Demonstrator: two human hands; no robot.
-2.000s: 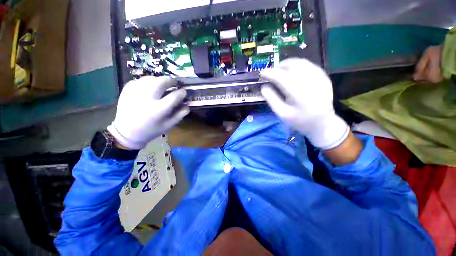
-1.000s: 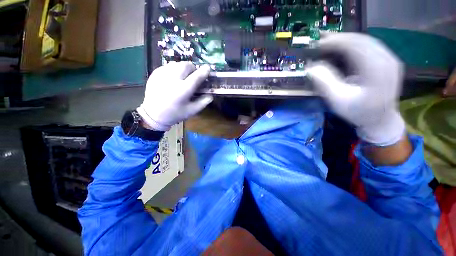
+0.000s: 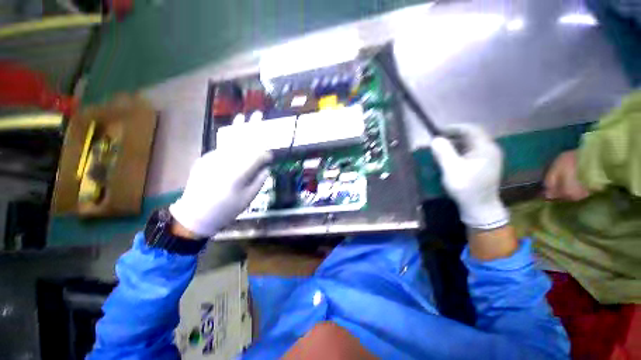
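Note:
The green circuit board (image 3: 379, 144) lies in its black carrier (image 3: 397, 197), turned slightly, with the carrier's metal front edge nearest me. A long silver-white heatsink (image 3: 327, 129) crosses the middle, and a finned heatsink (image 3: 309, 60) stands at the back. My left hand (image 3: 223, 184), in a white glove, lies over the board's left side with its fingers at the long heatsink; its grip is unclear. My right hand (image 3: 472, 169), also gloved, holds a dark bar (image 3: 415, 102) at its near end. The bar slants to the carrier's rear right corner; whether it touches there is blurred.
An open cardboard box (image 3: 133, 169) with yellow items stands left on the bench. A shiny metal sheet (image 3: 492, 63) extends behind and right. A person's hand (image 3: 564, 177) and yellow-green sleeve are at right. A white AGV sign (image 3: 214, 313) and black bin are low left.
The view shows more of the bench. My hands have left the carrier's front edge: the left moved onto the board, the right moved beyond its right side and now holds the dark bar.

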